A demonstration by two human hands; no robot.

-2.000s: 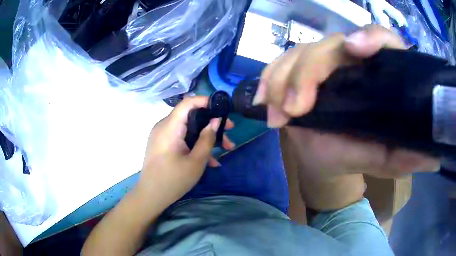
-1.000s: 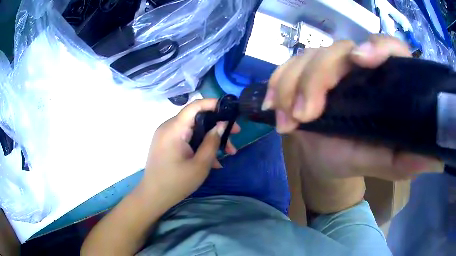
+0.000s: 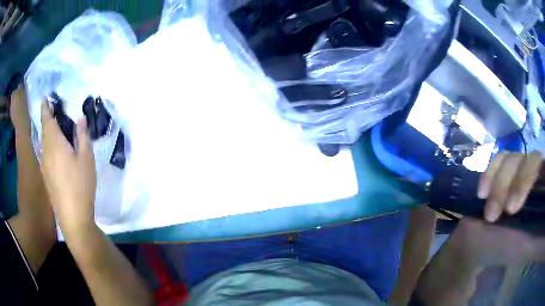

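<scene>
My left hand [image 3: 67,170] is over the smaller clear bag [image 3: 110,197] at the left, with a black plastic part [image 3: 62,119] between thumb and fingers. Whether it still grips the part is hard to tell. Other black parts [image 3: 97,117] lie on the bag just right of my fingers. My right hand [image 3: 508,182] is at the right edge, closed around the black electric screwdriver [image 3: 457,190], whose nose points left by the blue tray [image 3: 397,160]. The driver's rear is cut off by the frame. The bit cannot be made out.
The large clear bag [image 3: 382,116] heaped with black parts stands at the back centre. The white sheet [image 3: 239,149] covers the green bench [image 3: 269,226]. The silver-white feeder [image 3: 484,89] stands in the blue tray. Another person's arm [image 3: 30,191] is at the far left.
My left hand has moved from the driver's nose to the small bag at the left with the black part. The view has swung left. My right hand and the screwdriver are now apart from my left hand.
</scene>
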